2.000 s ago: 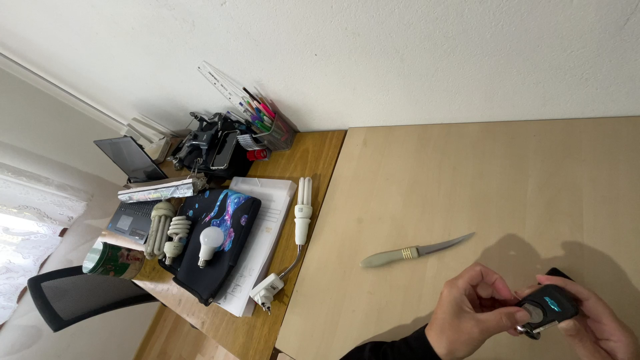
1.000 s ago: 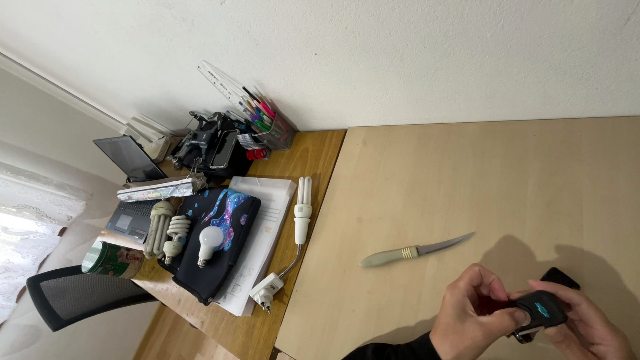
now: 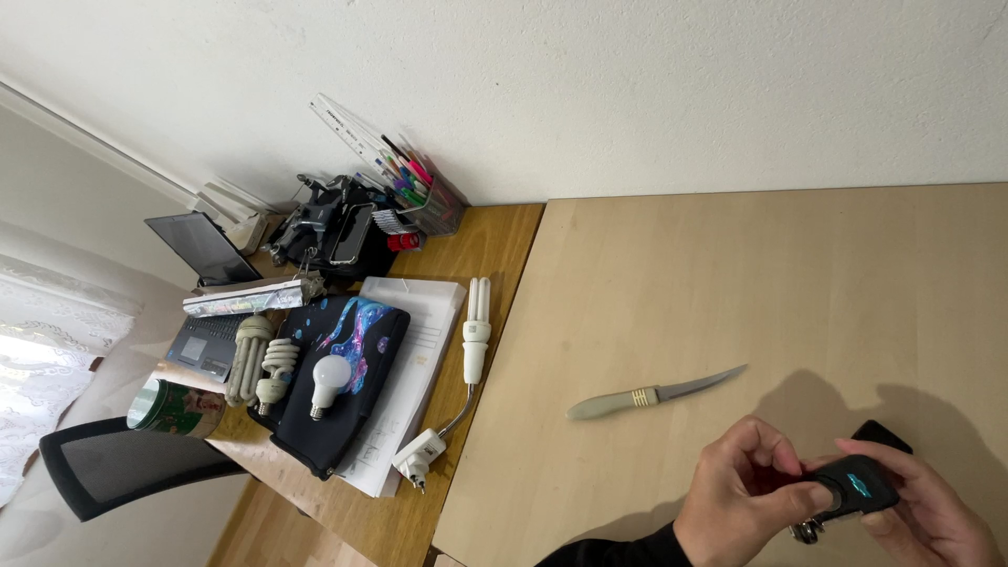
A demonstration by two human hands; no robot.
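Note:
A black key fob [image 3: 854, 484] with a shiny blue emblem and a metal ring at its lower end is between my two hands, above the pale tabletop at the lower right. My left hand [image 3: 748, 492] has thumb and fingers pinched on the fob's left end. My right hand [image 3: 921, 504] grips the right end between thumb and fingers. Another black piece [image 3: 882, 435] shows just behind my right fingers; whether it touches them I cannot tell. A small knife [image 3: 657, 394] with a beige handle lies on the tabletop, left of my hands, its blade pointing right.
On the wooden desk at left are a white lamp with plug [image 3: 476, 346], papers [image 3: 425, 354], a patterned sleeve [image 3: 354, 378] bearing an LED bulb [image 3: 329, 382], compact fluorescent bulbs [image 3: 252, 358], a laptop [image 3: 205, 248], a pen holder [image 3: 441, 209] and a tin [image 3: 177, 409]. A chair [image 3: 134, 465] stands below.
The key fob has turned slightly in my hands, and my fingers have shifted a little on it. The knife and the desk items have stayed where they were.

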